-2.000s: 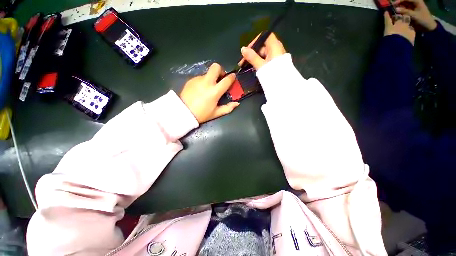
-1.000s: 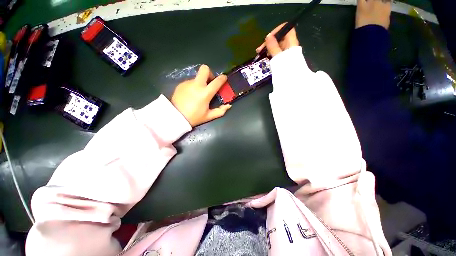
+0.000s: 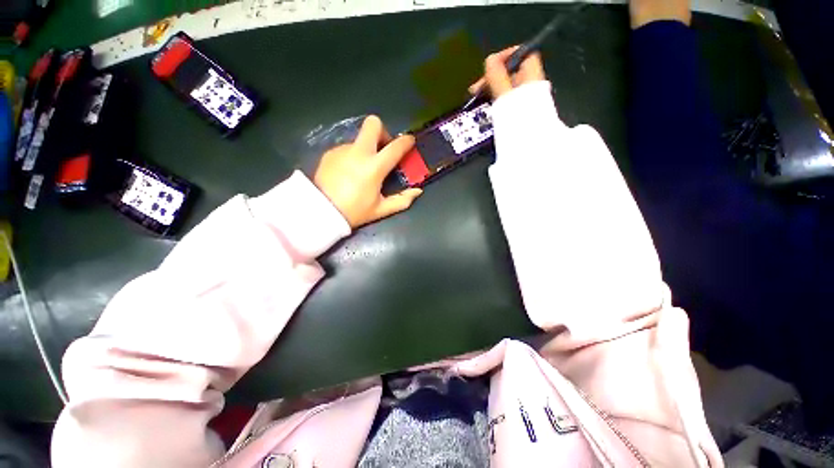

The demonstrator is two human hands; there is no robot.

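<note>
A black handset point(image 3: 441, 146) lies tilted on the dark green mat, its red part point(image 3: 413, 166) at the left end and its white dotted keypad board point(image 3: 470, 129) at the right end. My left hand point(image 3: 363, 178) grips the red end, thumb and fingers on its two sides. My right hand point(image 3: 514, 73) holds a slim black tool point(image 3: 541, 41) like a pen, near the far edge of the board. The tool's back end points up and right and is blurred. Its tip is too small to tell. My sleeve covers the handset's right end.
Handsets lie at upper left point(image 3: 203, 84) and left point(image 3: 151, 196), beside a stacked cluster point(image 3: 57, 110). Clear film point(image 3: 336, 131) lies beyond my left hand, amber tape point(image 3: 446, 75) beyond the handset. A white cord point(image 3: 32, 315) runs down the left. Another person's dark sleeve point(image 3: 672, 101) is at right.
Since the earliest frame, my right hand has moved right along the handset, uncovering the white board. Since the middle frame, the tool's back end has tilted slightly; my left hand has stayed put.
</note>
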